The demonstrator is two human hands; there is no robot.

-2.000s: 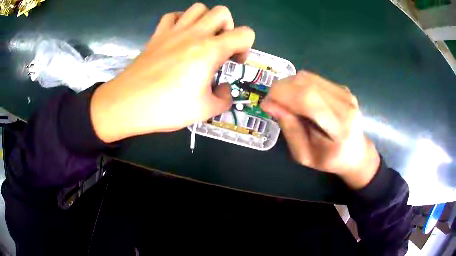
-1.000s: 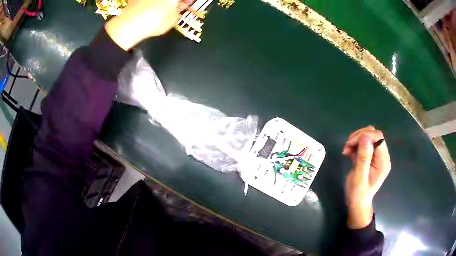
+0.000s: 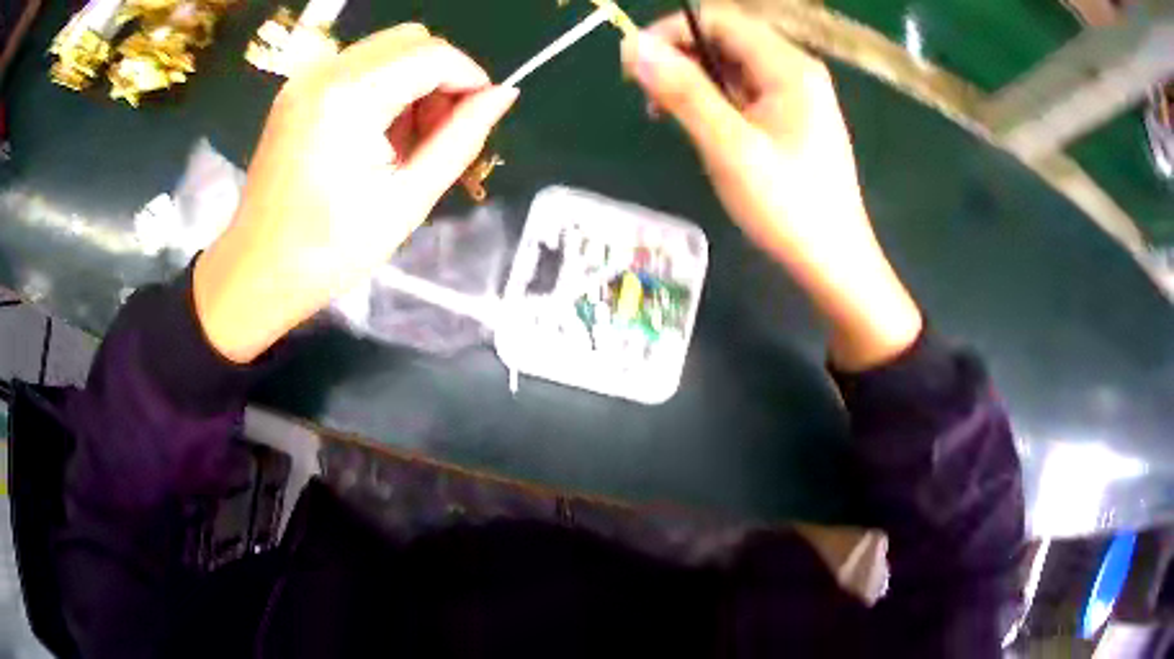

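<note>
The white socket housing (image 3: 541,337) lies open on the dark green bench, with a green circuit board (image 3: 659,306) and a yellow part inside. My left hand (image 3: 354,180) pinches a thin pale strip (image 3: 556,49) that runs up to the right. My right hand (image 3: 760,142) is at the strip's far end, where a gold piece (image 3: 618,18) shows at the fingertips. It also holds a slim black tool (image 3: 702,41). Both hands are above the housing. A clear plastic bag (image 3: 431,277) with a white cord lies left of the housing, partly hidden by my left hand.
Gold contact strip clumps (image 3: 161,45) lie at the back left of the dark green bench (image 3: 824,451). A small gold piece (image 3: 482,175) shows beside my left hand. A worn pale rail (image 3: 888,71) crosses the back right. A blue object (image 3: 1108,582) is at the lower right.
My left hand has come back from the gold strips with a thin strip in it. My right hand has moved up and left to meet it. The housing appears further left and higher in view.
</note>
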